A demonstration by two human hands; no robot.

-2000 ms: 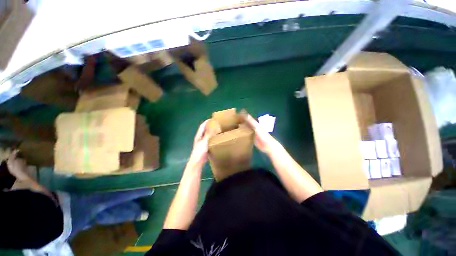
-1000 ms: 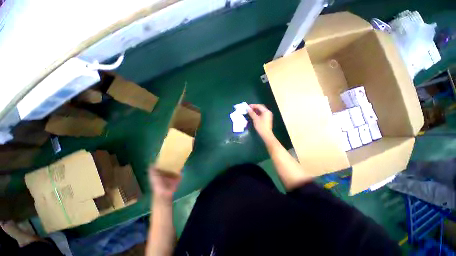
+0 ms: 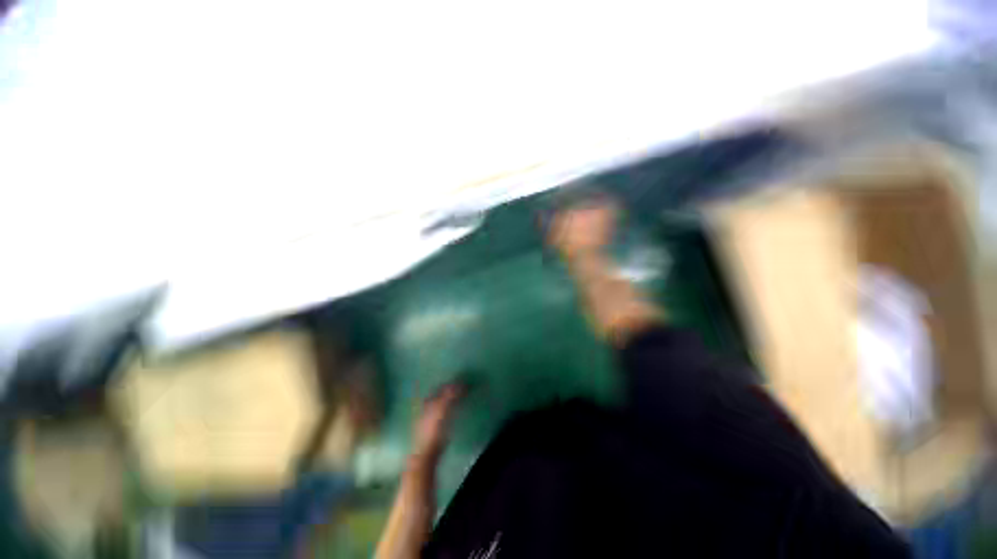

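Observation:
The view is strongly blurred. My left hand [image 3: 435,424] is low over the green surface [image 3: 492,333], left of my knee; nothing shows in it, and its fingers are smeared together. My right hand [image 3: 585,227] is stretched forward near the white bench edge; whether it holds anything cannot be told. A pale white patch [image 3: 645,262], perhaps the paper slips, lies just right of my right hand. The small erected carton cannot be made out.
The big open carton [image 3: 793,317] stands at right with white boxes [image 3: 894,347] inside. The bundle of flat cartons [image 3: 224,409] lies at left. The white workbench [image 3: 328,142] spans the top. A blurred brown shape [image 3: 352,409] is beside the bundle.
The view has turned and blurred, and the bench fills more of it. My right hand has moved forward from the slips. The small carton no longer shows in my left hand.

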